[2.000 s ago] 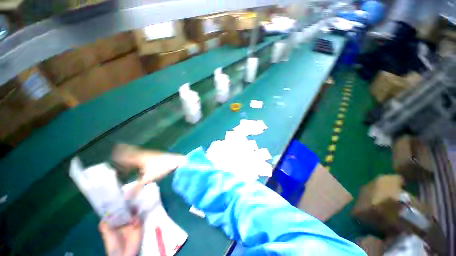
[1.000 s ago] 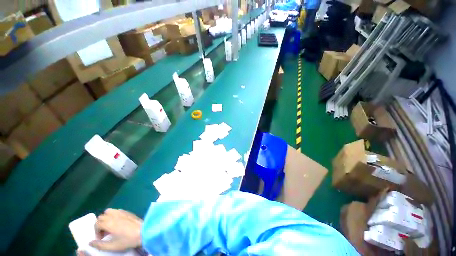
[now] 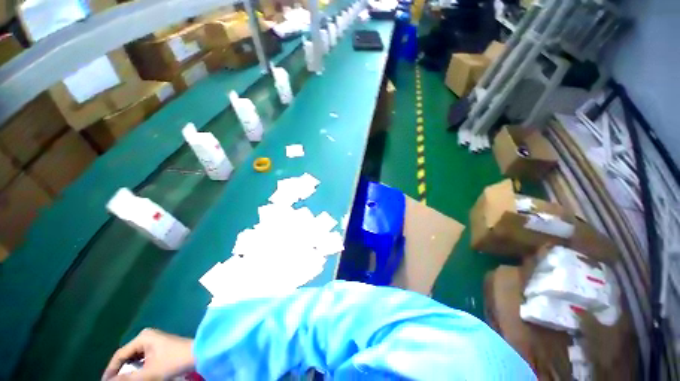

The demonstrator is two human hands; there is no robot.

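My right hand [image 3: 153, 354] is at the bottom left edge, its fingers curled over a white carton [image 3: 131, 367]. Only a small white part of this carton shows between the fingers; the rest is hidden or cut off. My left hand is out of the picture. A loose pile of white leaflets [image 3: 279, 249] lies on the green work surface [image 3: 335, 97], above my light blue sleeve. Opened white cartons stand in a spaced row on the belt; the nearest one [image 3: 153, 219] leans, with its flap raised and a red mark.
A yellow-orange tape roll [image 3: 262, 164] and a single leaflet [image 3: 295, 150] lie beyond the pile. A blue stool [image 3: 384, 216] stands at the bench's right edge. Brown cartons [image 3: 97, 82] are stacked behind the belt. An open box [image 3: 522, 216] and white packs [image 3: 567, 286] lie at right.
My right hand has moved slightly down toward the bottom edge, and less of the carton under it shows. My left hand, seen two seconds ago, is gone. The view has shifted to the right.
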